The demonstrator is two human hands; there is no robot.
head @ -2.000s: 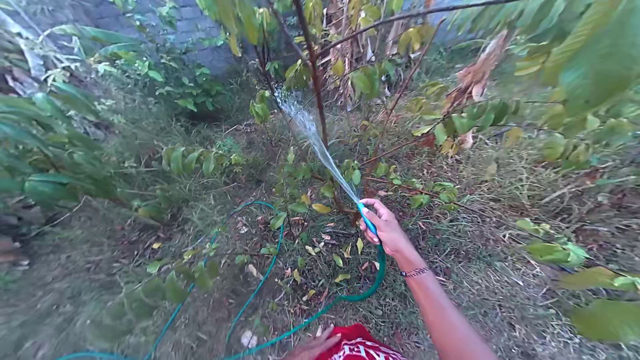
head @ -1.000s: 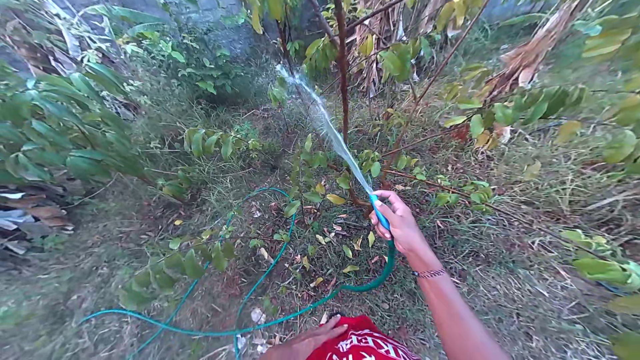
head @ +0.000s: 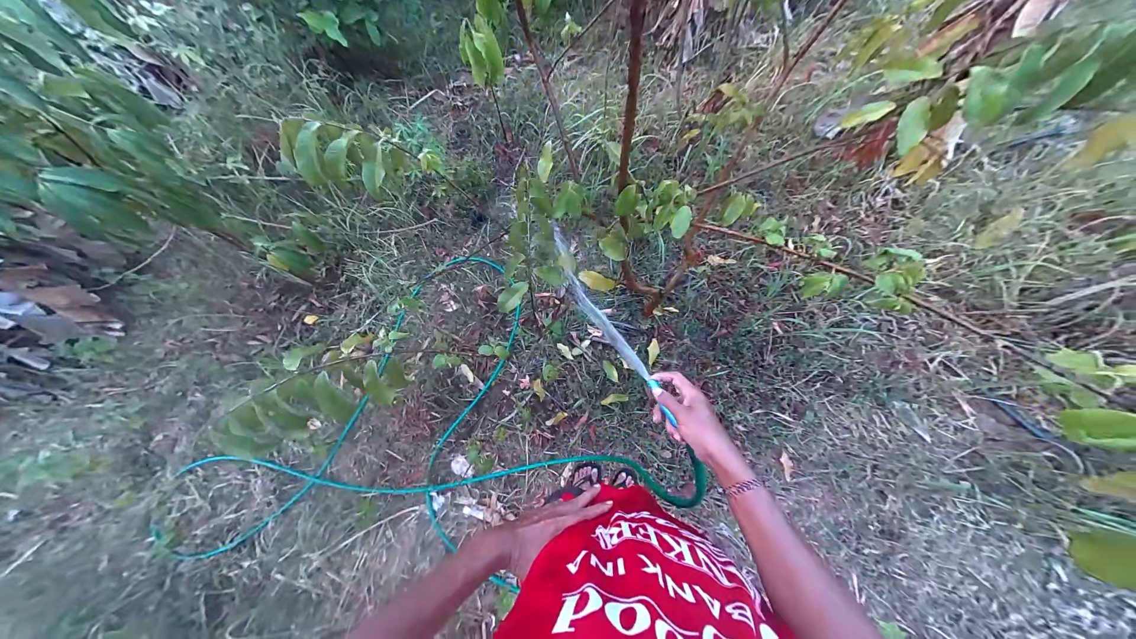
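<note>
My right hand is closed around the blue end of a green garden hose, and a stream of water shoots from it up and to the left. The water passes leafy twigs left of the thin reddish-brown stem of a small tree. From my hand the hose bends down, then runs left in loose loops on the grass. My left hand rests flat on the front of my red shirt, which bears white writing. A bracelet circles my right wrist.
Low leafy branches reach out at the right, and a leafy shrub stands at the upper left. Dry leaves are heaped at the left edge. My sandalled feet show just beyond the shirt hem.
The view has tilted down, bringing my feet into sight. The water stream now points lower, toward the ground near the tree's base, where earlier it reached higher. The right hand keeps its hold on the hose.
</note>
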